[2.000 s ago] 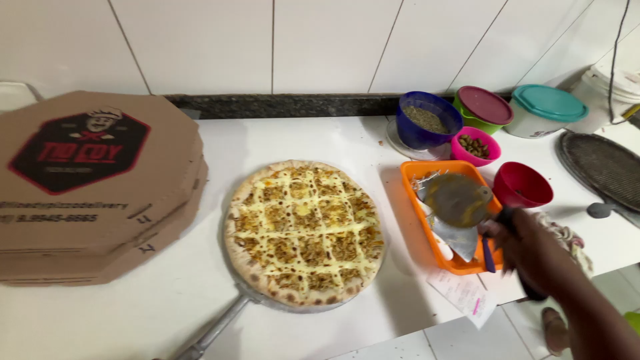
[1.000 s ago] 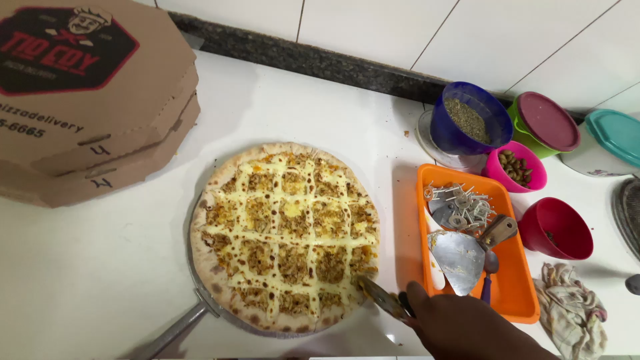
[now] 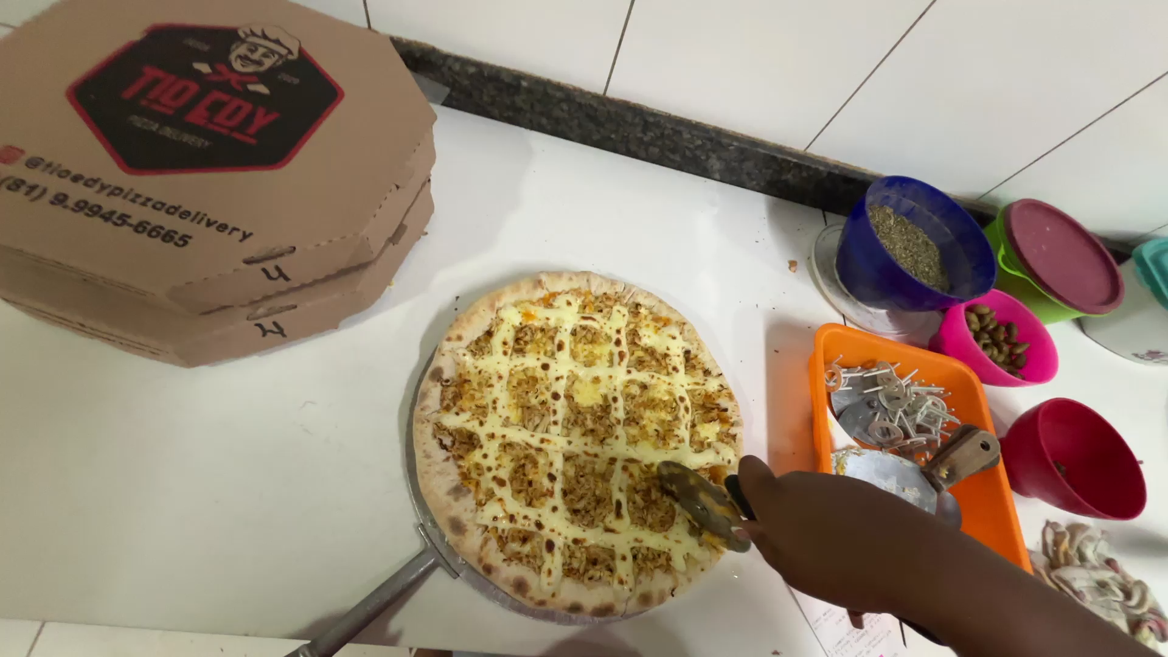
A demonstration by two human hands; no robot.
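Note:
My right hand (image 3: 821, 534) grips the dark handle of a pizza cutter wheel (image 3: 704, 506), whose blade stands in the lower right part of a baked pizza (image 3: 584, 411). The pizza has shredded topping under a lattice of creamy sauce and a browned crust. It lies on a round metal pizza peel (image 3: 422, 497) with a grey handle (image 3: 374, 598) that points to the lower left. My left hand is not in view.
Stacked cardboard pizza boxes (image 3: 365, 182) stand at the left. At the right are an orange tray (image 3: 990, 497) with a metal spatula (image 3: 890, 474) and white plastic pieces, a blue bowl (image 3: 853, 246), a pink bowl (image 3: 954, 338) of olives, a red bowl (image 3: 1077, 456) and a cloth (image 3: 1095, 579).
My right hand has moved left from over the orange tray, carrying the cutter wheel to the pizza's right edge and then farther in over the pizza. The view has shifted.

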